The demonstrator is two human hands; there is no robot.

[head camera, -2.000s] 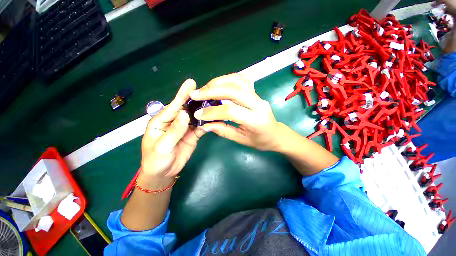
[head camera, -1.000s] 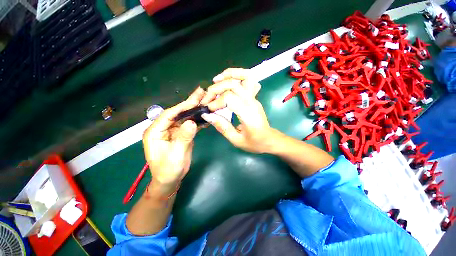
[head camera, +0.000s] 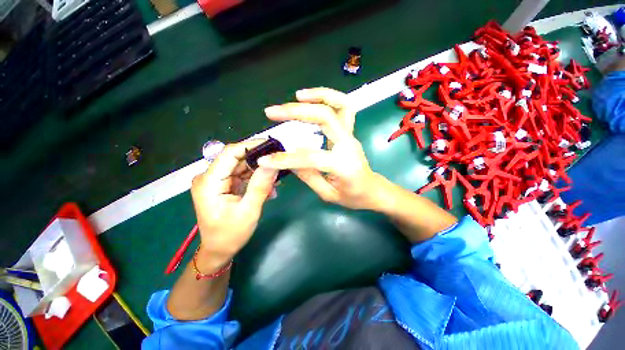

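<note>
A small black device unit (head camera: 264,152) is held up above the green bench near the middle of the view. My left hand (head camera: 226,202) grips it between thumb and fingers. My right hand (head camera: 329,154) has its thumb at the unit's right side, with its upper fingers raised and spread. A white sheet (head camera: 300,135) shows behind the right hand's fingers, seemingly held in that hand. The far side of the unit is hidden by the fingers.
A big pile of red spring clamps (head camera: 493,123) lies right, above a white tray (head camera: 531,256) with clamped units. A red pen (head camera: 182,250), red shallow tray (head camera: 109,280), dispenser bottle (head camera: 213,149), black moulded trays (head camera: 99,51) and belt modules (head camera: 352,61) also show. Another person's sleeve (head camera: 610,99) is far right.
The black unit has been turned in my left hand. My right hand's upper fingers have opened away from it, showing more of the white sheet. The belt modules have moved left.
</note>
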